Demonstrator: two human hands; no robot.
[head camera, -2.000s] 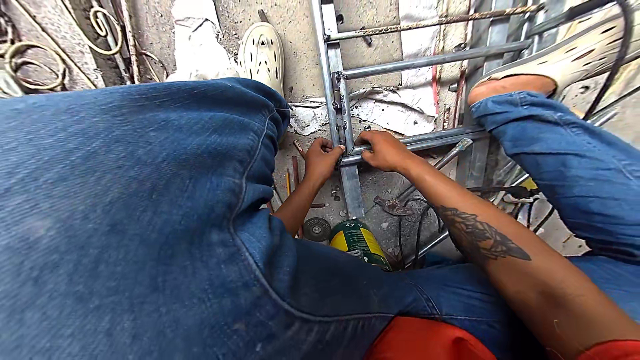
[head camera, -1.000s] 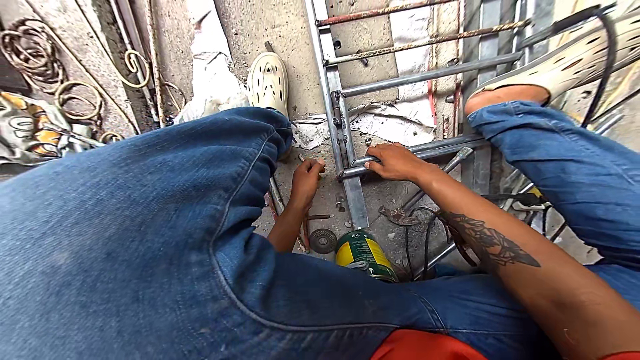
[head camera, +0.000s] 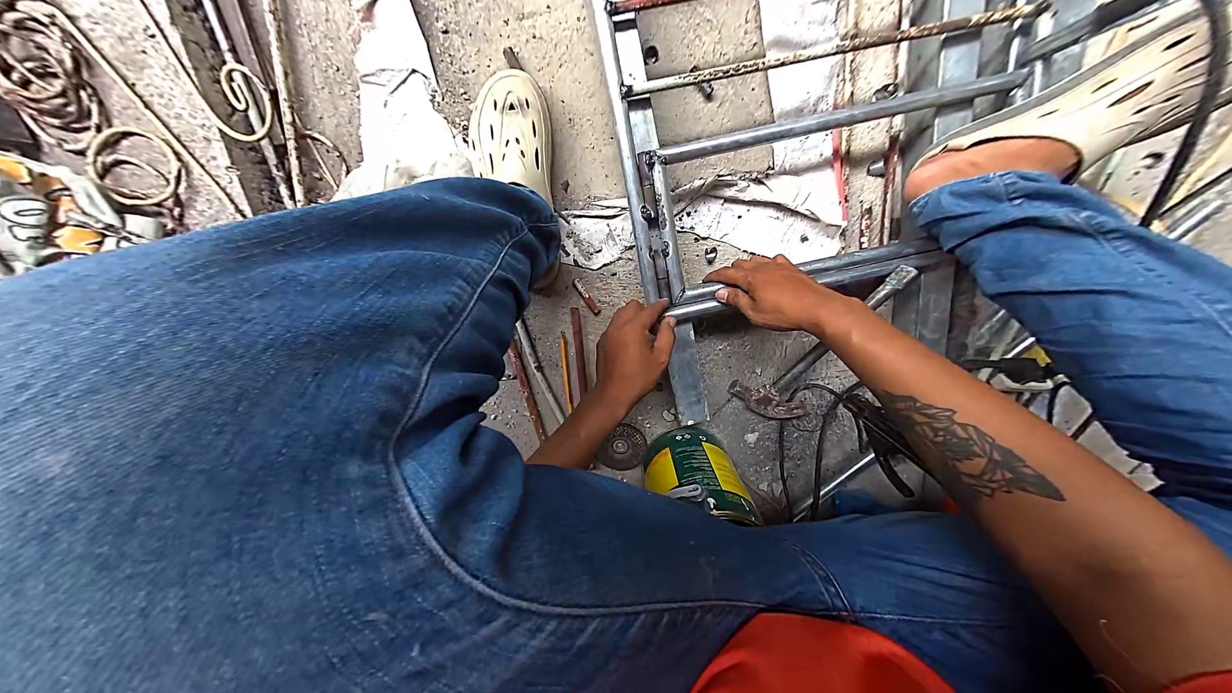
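A metal frame (head camera: 630, 144) of side bars with several cross bars lies on the ground between my feet. At its lower end, a metal tube (head camera: 701, 308) runs alongside another bar (head camera: 871, 258). My right hand (head camera: 770, 294) grips the tube from above, thumb near its left part. The fingertips of my left hand (head camera: 633, 351) touch the tube's left end, where it meets the side bar. Under that corner a flat metal strip (head camera: 687, 380) reaches down toward a green and yellow can (head camera: 701, 472).
A claw hammer (head camera: 767, 399) and black cables (head camera: 871, 423) lie right of the can. A grinding disc (head camera: 623, 446), a pencil (head camera: 566, 371) and thin rods (head camera: 578, 351) are by my left forearm. Crumpled white sheeting (head camera: 390, 106) and scroll-shaped metal pieces (head camera: 135, 164) lie at the upper left.
My left hand, which was off the frame one second ago, has moved right and up to the tube's end. My right hand stays on the tube.
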